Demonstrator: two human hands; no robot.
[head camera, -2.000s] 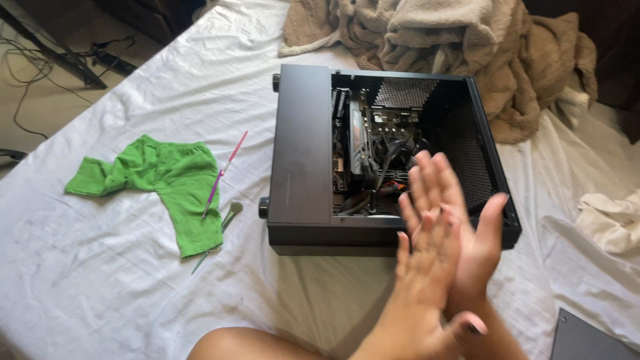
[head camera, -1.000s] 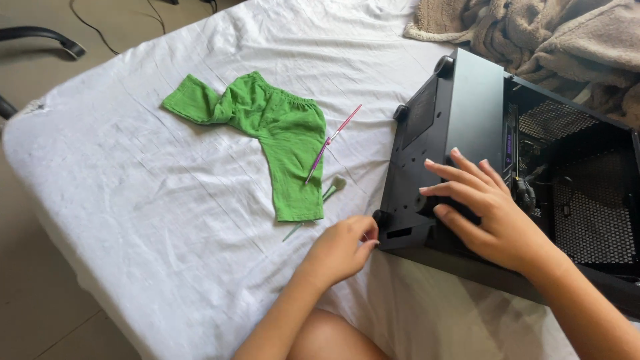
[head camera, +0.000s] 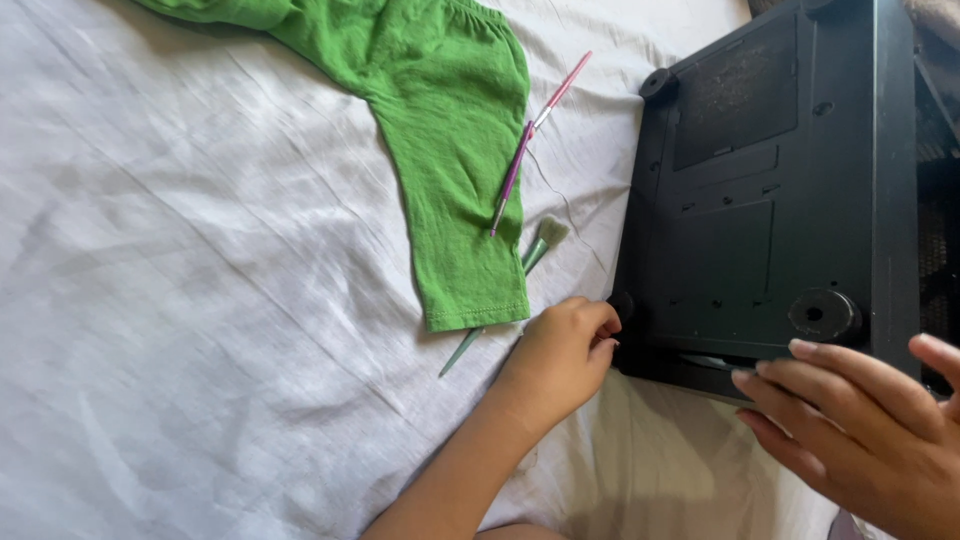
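Note:
A black computer case (head camera: 817, 217) is tilted up at the right, its underside with round feet facing left. My left hand (head camera: 566, 345) has its fingers curled at the lower left corner of the case, by a foot; whether they grip it is hard to tell. Near the slot at the lower edge, my right hand (head camera: 855, 420) has its fingers spread, the fingertips at the case. Green cloth pants (head camera: 465, 172) lie left of the case. On them rests a thin purple brush (head camera: 512, 176), beside a pink-handled brush (head camera: 566, 86). A green-handled makeup brush (head camera: 536, 251) lies partly under the pant leg.
A wrinkled white sheet (head camera: 225, 300) spreads beneath everything. Part of a brown blanket (head camera: 934, 19) shows behind the case at the top right. The case's open side, with dark mesh, faces right at the frame edge.
My hands, earlier pressed together over the case, have parted and moved to its lower edge. The case has gone from lying with its open side up to tilted. The view has shifted closer.

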